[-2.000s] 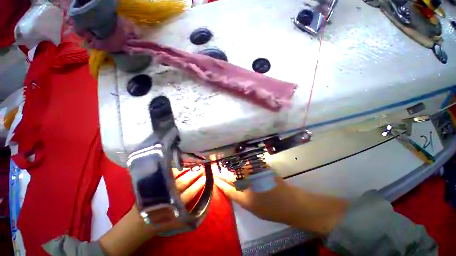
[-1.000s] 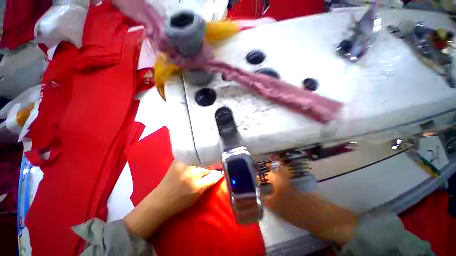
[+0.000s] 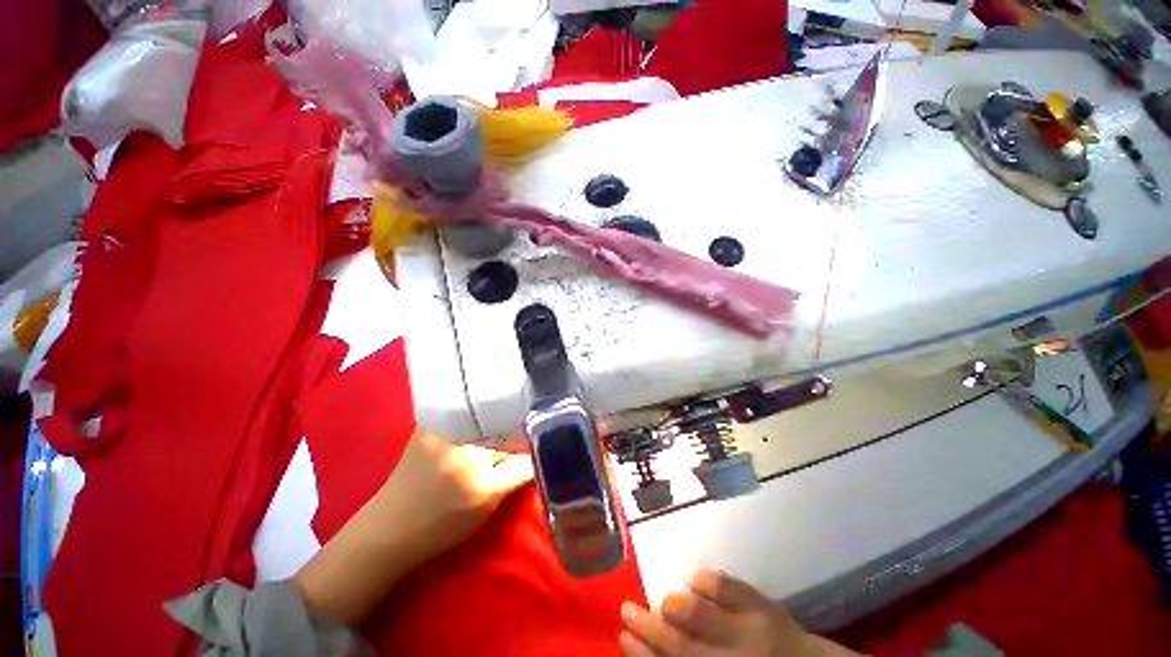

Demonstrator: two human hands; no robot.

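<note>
A bright red fabric panel [image 3: 520, 584] lies on the near side of the white sewing machine [image 3: 719, 167], beside the needle area. My left hand [image 3: 443, 494] rests on the panel left of the metal take-up lever guard [image 3: 574, 481]; its fingertips are partly hidden by the guard, so its grip cannot be told. My right hand [image 3: 713, 622] is low, at the panel's right edge, cut off by the bottom edge, with fingers curled and slightly apart. The presser foot area [image 3: 649, 469] shows right of the guard, lit.
Long red cut pieces [image 3: 193, 334] cover the left side. A pink rag strip [image 3: 642, 263] and yellow scrap are tied on the machine head. A small green tool [image 3: 1053, 417] lies right of the machine. More red cloth [image 3: 1027, 584] is at the lower right.
My right hand has moved away from the needle area, toward the bottom edge. My left hand stays on the red panel. The view has shifted.
</note>
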